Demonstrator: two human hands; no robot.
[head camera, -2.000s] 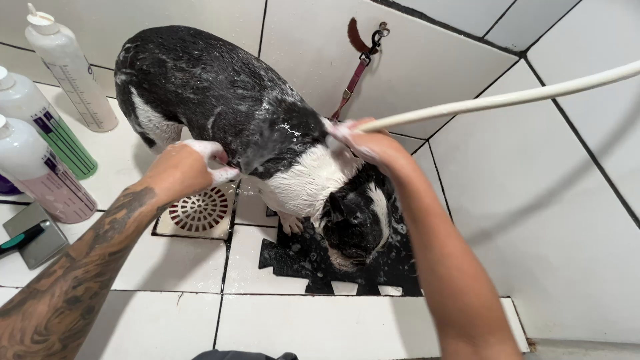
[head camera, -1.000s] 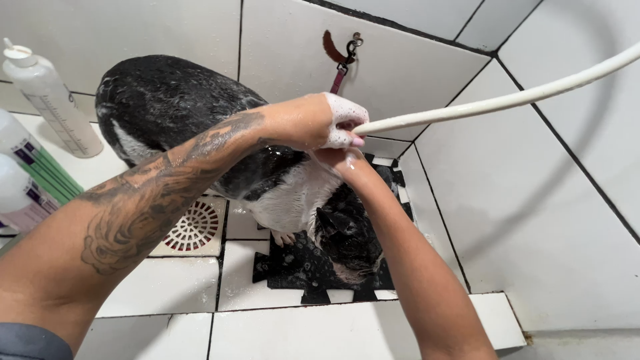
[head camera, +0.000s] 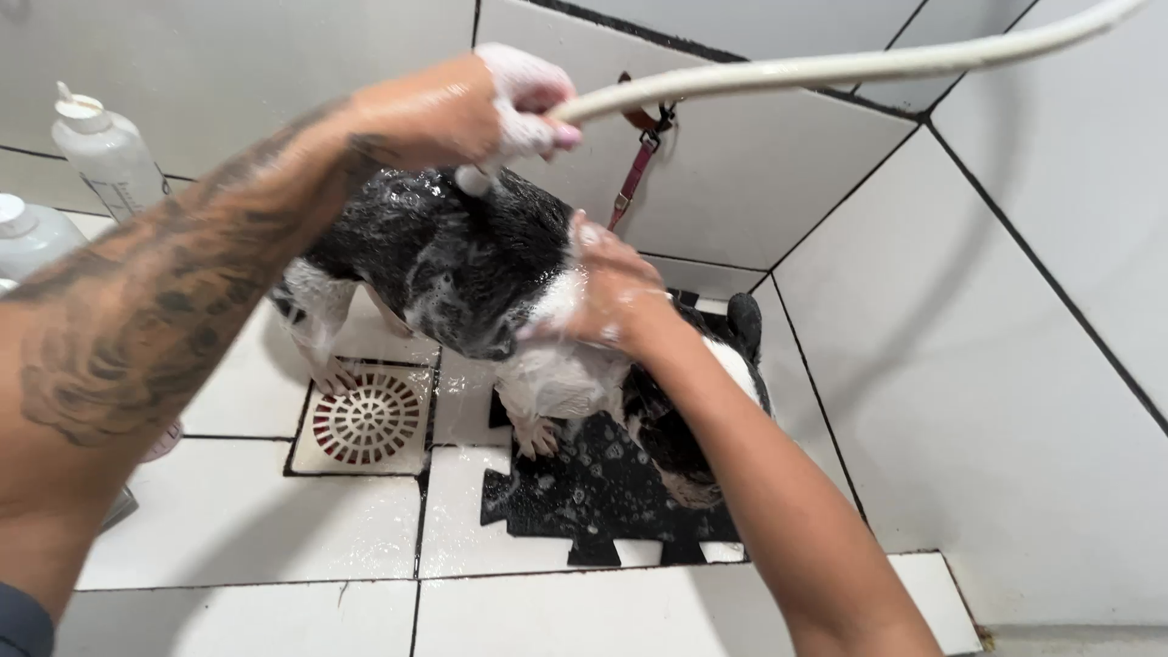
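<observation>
My left hand (head camera: 525, 105), covered in white lather, is closed around the end of a cream-coloured hose (head camera: 785, 75) above the dog's back. Water sprays onto the coat below it. The wet black-and-white dog (head camera: 465, 246) stands on the tiled floor with its head lowered to the right. My right hand (head camera: 607, 287) lies spread on the white fur of its neck and shoulder, with foam on the fingers. Part of the dog's head is hidden behind my right forearm, and its rear is hidden behind my left arm.
A black interlocking mat (head camera: 593, 493) lies under the dog's front. Left of it is a round drain grate (head camera: 368, 418). Plastic bottles (head camera: 109, 151) stand at the left. A pink leash (head camera: 634, 182) hangs from the tiled wall. A raised tiled edge (head camera: 547, 616) runs along the front.
Two seconds ago my right hand was at the hose; now my left hand holds it. My right hand has come down onto the dog's neck. The view has moved closer.
</observation>
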